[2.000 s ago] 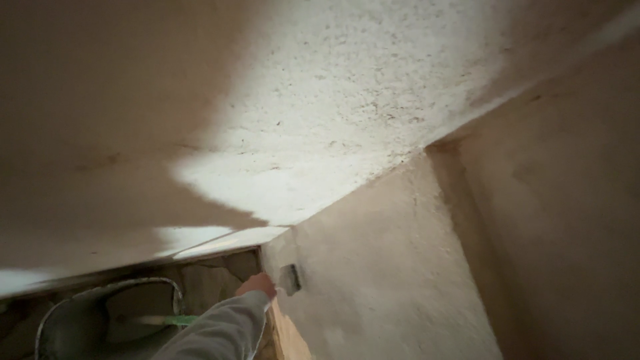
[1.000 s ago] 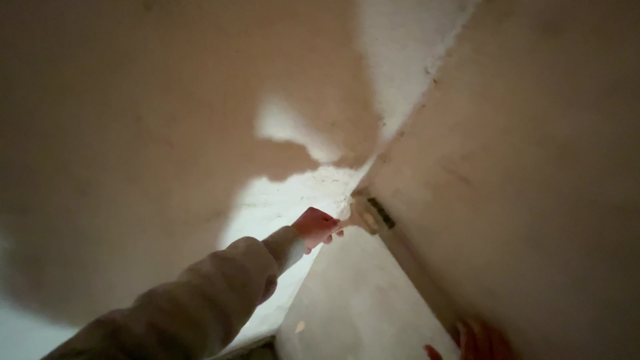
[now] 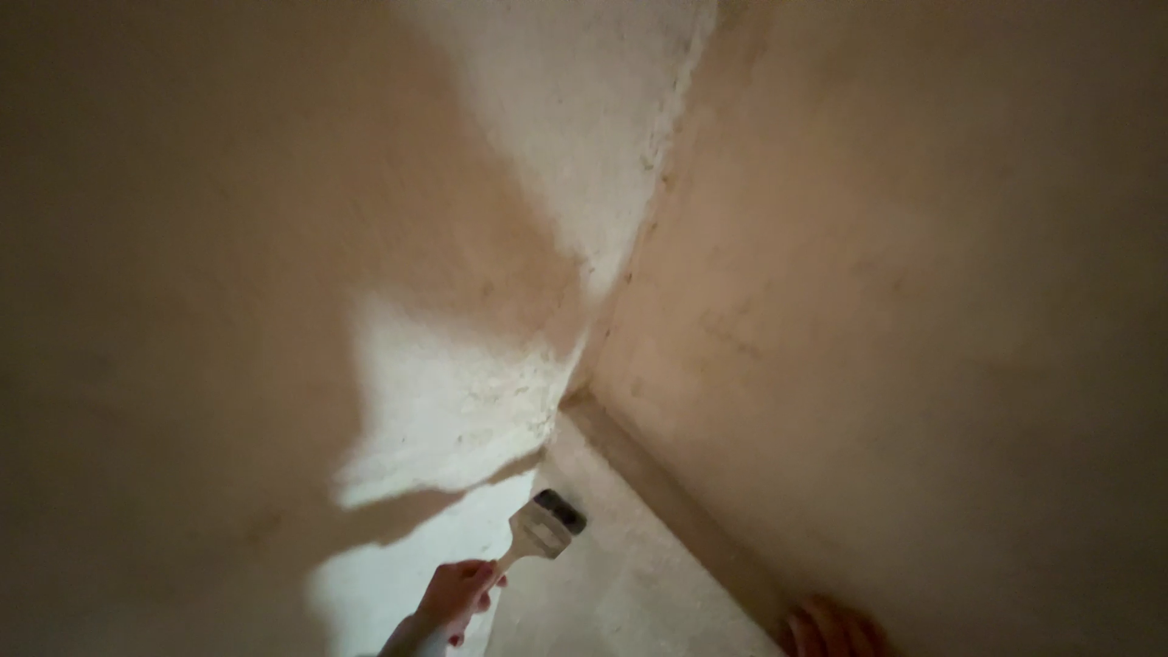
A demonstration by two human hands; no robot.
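Observation:
A flat paintbrush (image 3: 540, 529) with a pale handle and dark bristles is held by its handle in my left hand (image 3: 464, 593), at the lower centre. Its bristles are over the pale plastered face (image 3: 620, 584), just below the corner; whether they touch it is not clear. At the bottom right, the fingers of my right hand (image 3: 832, 628) rest at the lower end of the narrow recessed strip (image 3: 680, 497). The rest of that hand is out of view, and no tool shows in it.
A large plastered surface (image 3: 228, 228) fills the left, with bright light patches and shadows across it. Another plastered surface (image 3: 867, 319) lies to the right. They meet along a rough seam (image 3: 659, 173) that runs down to the corner.
My left hand has brought the brush from beside the corner down over the pale face. My right hand, out of view two seconds ago, shows at the bottom right. The view has shifted.

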